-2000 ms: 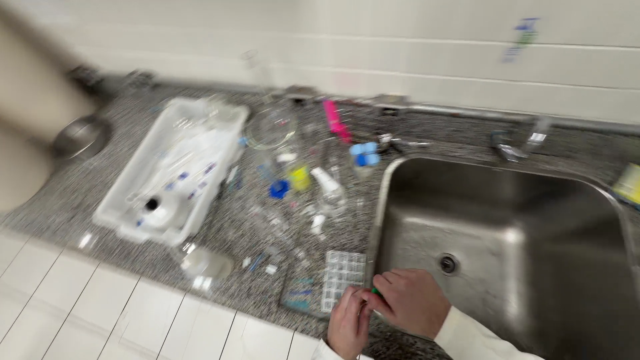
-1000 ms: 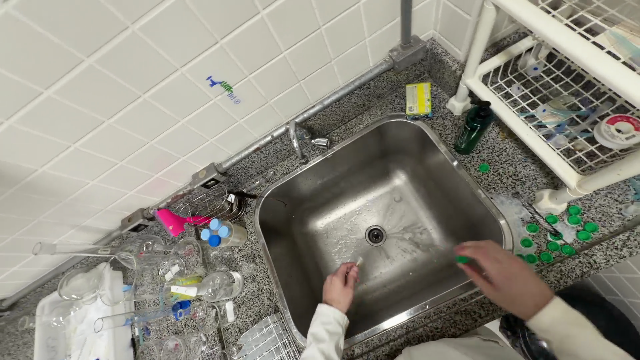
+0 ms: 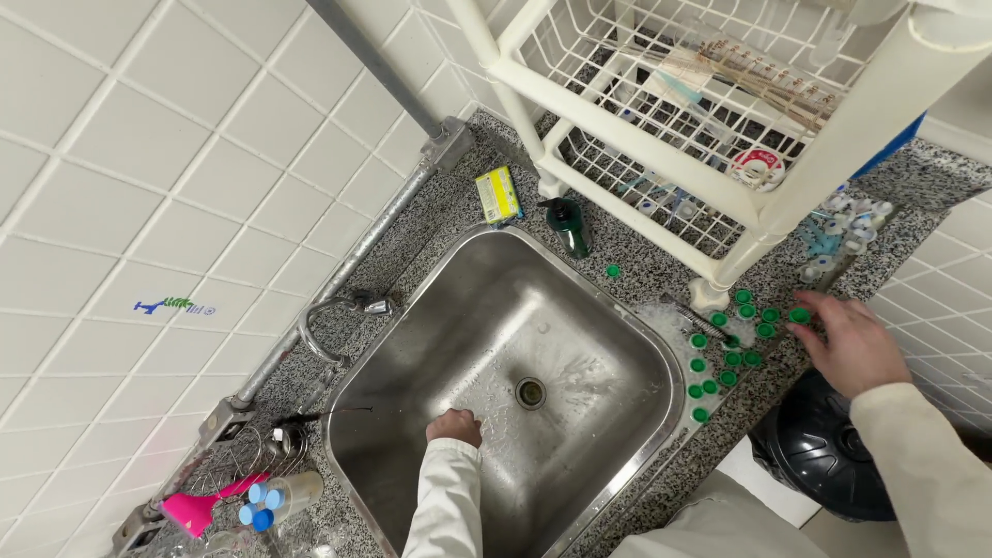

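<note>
My right hand (image 3: 852,345) pinches a small green cap (image 3: 799,315) between thumb and finger, above the granite counter at the sink's right. Beside it several similar green caps (image 3: 728,378) lie scattered on the wet stone, with a bottle brush (image 3: 701,322) among them. My left hand (image 3: 454,428) is over the stainless steel sink (image 3: 589,457), left of the drain (image 3: 531,393); its fingers are mostly hidden, so I cannot tell whether it holds anything. One green cap (image 3: 613,270) lies apart, near a dark green pump bottle (image 3: 570,227).
A white wire rack (image 3: 659,182) stands behind the caps. A yellow packet (image 3: 498,194) lies at the sink's back corner, and a chrome faucet (image 3: 319,329) is on the left. Blue-capped tubes (image 3: 291,496) and a pink brush (image 3: 190,511) sit lower left. A black bin (image 3: 833,457) is below right.
My right hand has moved from over the sink's right side to the counter by the green caps, carrying a green cap. The view has swung right from the tray and glassware.
</note>
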